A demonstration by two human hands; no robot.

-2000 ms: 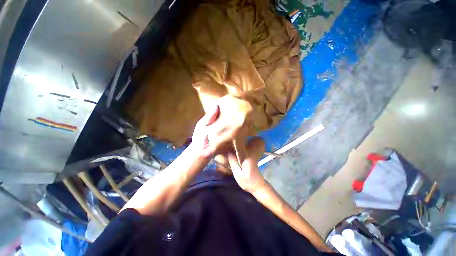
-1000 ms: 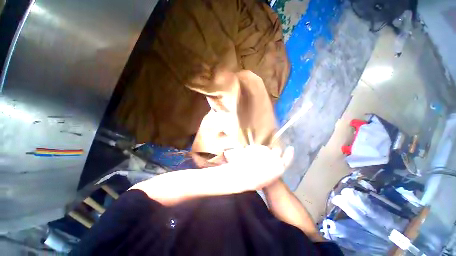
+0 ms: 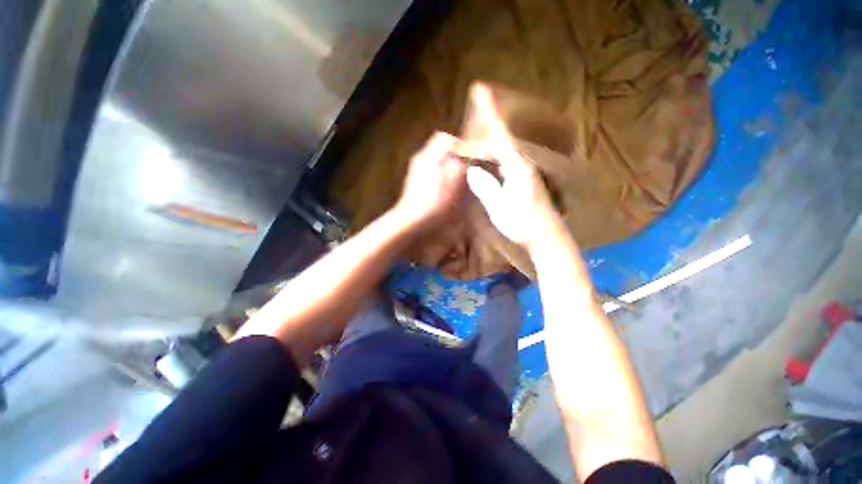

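A large heap of crumpled brown fabric (image 3: 633,113) lies on the floor in front of me, and some of it rises to my hands. My left hand (image 3: 435,180) is curled and closed at a fold of the fabric. My right hand (image 3: 515,194) is beside it, close or touching, with fingers stretched forward and the thumb bent towards my left hand. Both hands are blurred and overexposed, so the right hand's hold on the cloth cannot be made out. Brown cloth also hangs below and between my wrists, down to near my feet.
A shiny metal surface (image 3: 208,123) with a coloured strip is at the left. A white line (image 3: 680,276) crosses the blue and grey floor (image 3: 747,175) at the right. A grey and red object (image 3: 832,369) lies at the right edge, near a cluttered container at bottom right.
My hands have moved forward over the heap and lie lower on the cloth. The view has shifted, so the heap appears further right. The light raised fold of cloth has dropped.
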